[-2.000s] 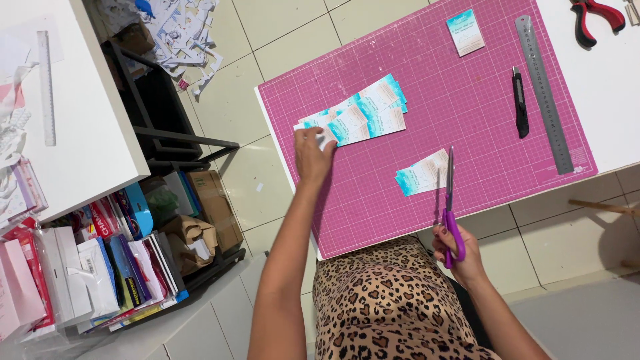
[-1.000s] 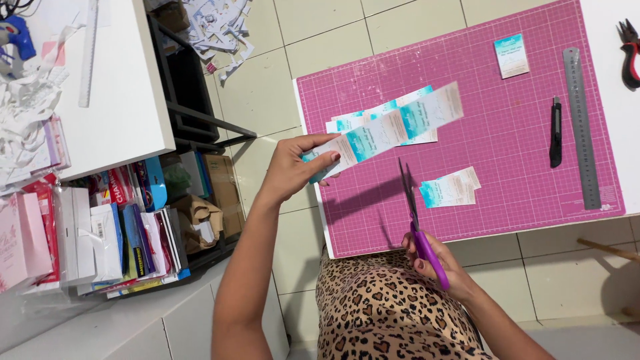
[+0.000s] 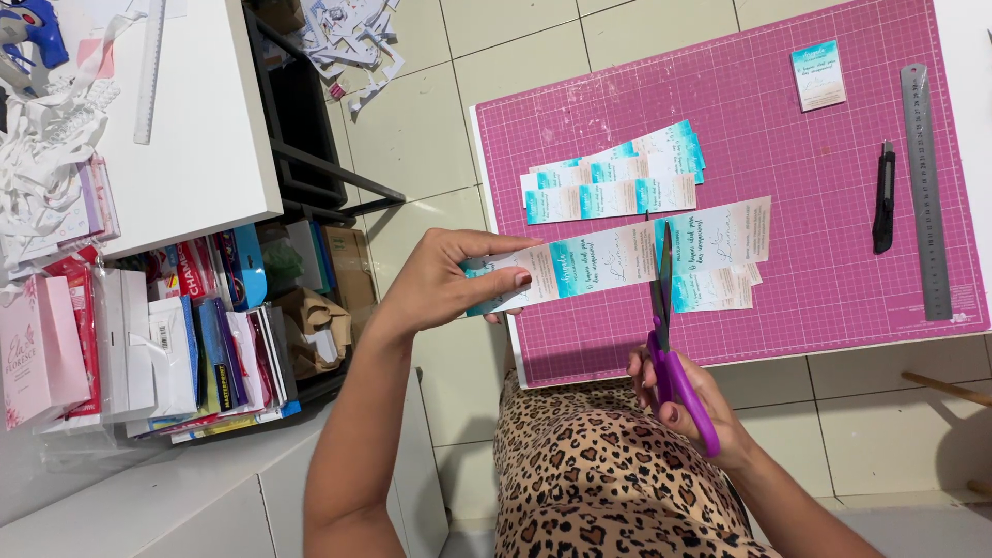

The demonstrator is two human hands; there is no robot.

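My left hand (image 3: 457, 283) pinches the left end of a printed card strip (image 3: 612, 260), holding it above the pink cutting mat (image 3: 589, 341). Purple-handled scissors (image 3: 682, 387) are in my right hand (image 3: 697, 403), their blades parted across the strip at the edge between two printed cards. Beyond the held strip, more printed strips (image 3: 612, 200) overlap on the mat. A few cut cards (image 3: 717, 291) lie partly hidden beneath the strip's right end. One stack of cards or a single card (image 3: 818, 75) rests near the mat's far right.
On the mat's right side are a black utility knife (image 3: 884, 198) and a steel ruler (image 3: 926, 194). To the left stands a white table (image 3: 209, 155) with ribbons and a clear ruler, above a shelf of packed stationery (image 3: 201, 341). Paper scraps (image 3: 349, 39) lie beyond it.
My left hand has lifted a strip from the pile on the mat and brought it to the scissors. The scissors' blades, clear of the strip one second ago, now straddle it.
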